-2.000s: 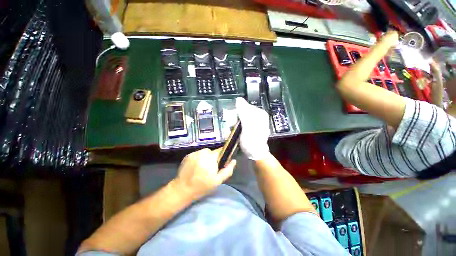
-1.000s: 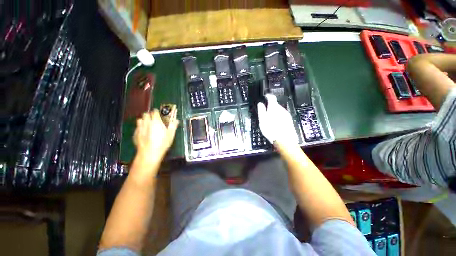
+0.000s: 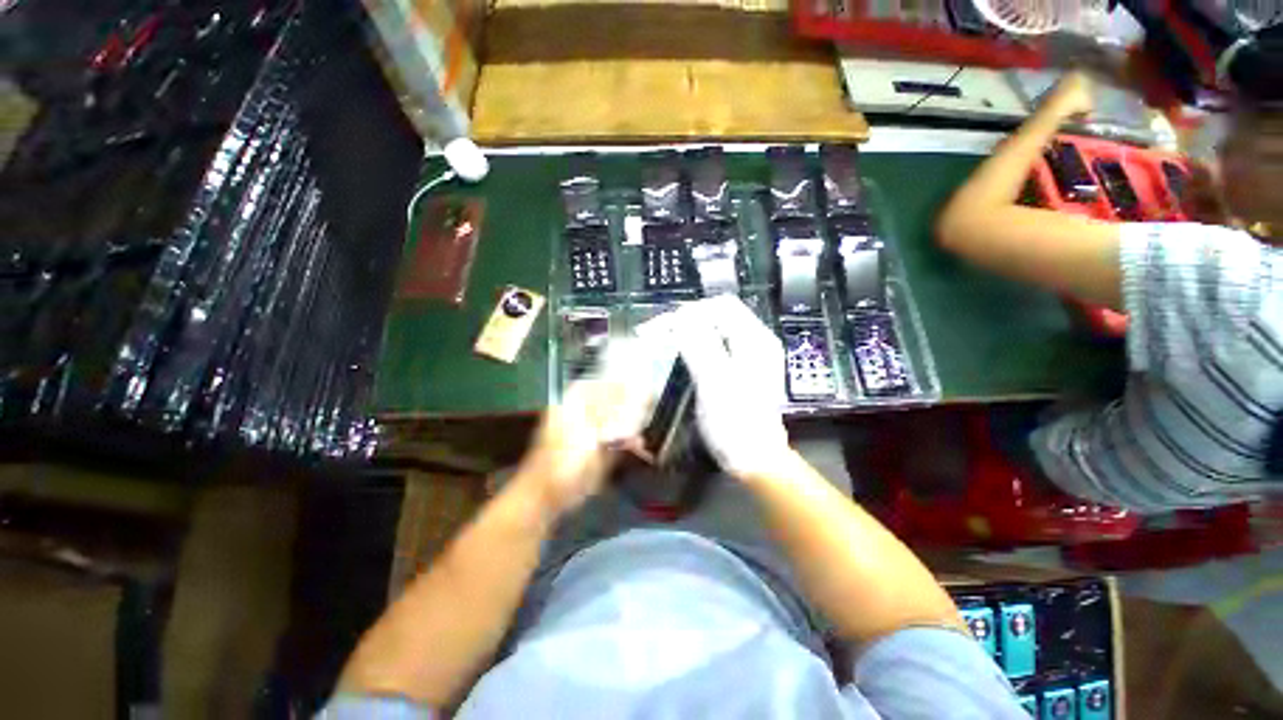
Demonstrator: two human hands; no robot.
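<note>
My bare left hand [image 3: 580, 433] and my white-gloved right hand [image 3: 739, 387] are close together in front of the tray. Both are on a dark phone [image 3: 671, 405], held tilted; the fingers partly hide it and the left hand is blurred. The clear blister tray [image 3: 922, 369] lies on the mat. It holds several opened flip phones with keypads [image 3: 591, 262], including two in the lower row at right [image 3: 806, 357]. The lower left pockets are partly hidden by my hands. A tan phone [image 3: 509, 324] lies left of the tray.
A brown phone [image 3: 446, 251] and a white round plug [image 3: 466, 159] are at the mat's left. A black tray stack [image 3: 239, 267] stands at left. A cardboard sheet [image 3: 668, 106] lies behind. A carton [image 3: 1119, 647] with teal phones is lower right. A neighbour's arm [image 3: 1027, 232] crosses near a red tray [image 3: 1175, 176].
My left hand has left the tan phone, which stays on the mat. My right hand has drawn back from the tray's middle. Both hands now meet on a dark phone.
</note>
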